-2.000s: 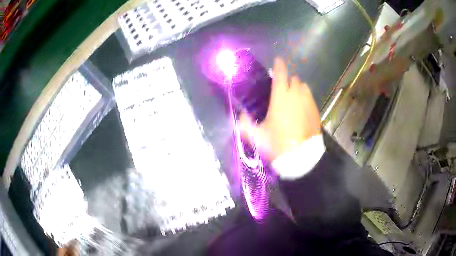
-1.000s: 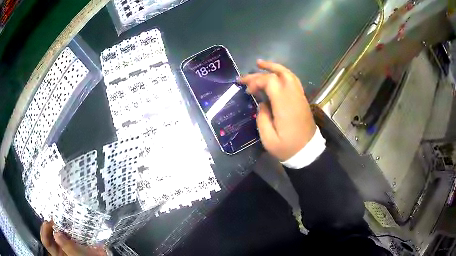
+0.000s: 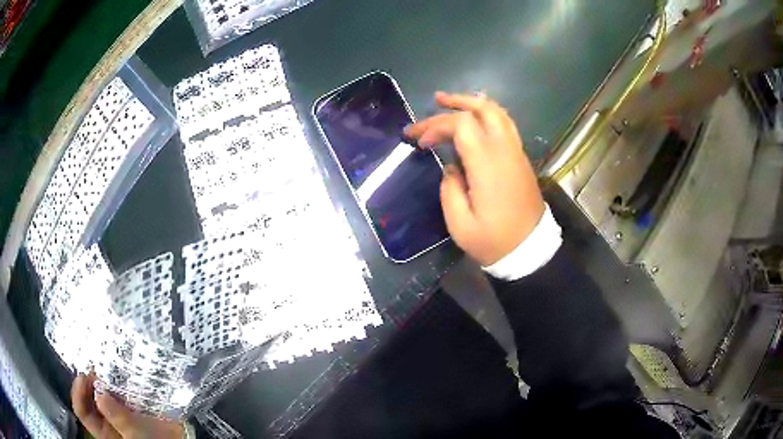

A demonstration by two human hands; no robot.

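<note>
A smartphone (image 3: 378,163) lies on the dark green mat, its screen dark with a white reflection. My right hand (image 3: 481,171) is over its right edge, fingers apart, a fingertip at or just above the screen. My left hand (image 3: 120,416), cut off by the bottom edge, holds the lower end of a white circuit board panel stack (image 3: 112,343) in loose clear plastic. A column of overlapping white panels (image 3: 266,197) with small black marks lies left of the phone. Smaller dotted panels (image 3: 210,291) lie beside its lower left.
A bagged board stack (image 3: 94,163) stands at left by the pale edge rail (image 3: 81,90). Another bagged dotted pack (image 3: 240,17) is at the top edge. A worn metal machine (image 3: 687,223) and a yellow hose (image 3: 640,77) are at right.
The phone's screen has gone from a lit lock screen to dark. My right hand has come off a blur and hovers at the phone; my left hand has barely moved.
</note>
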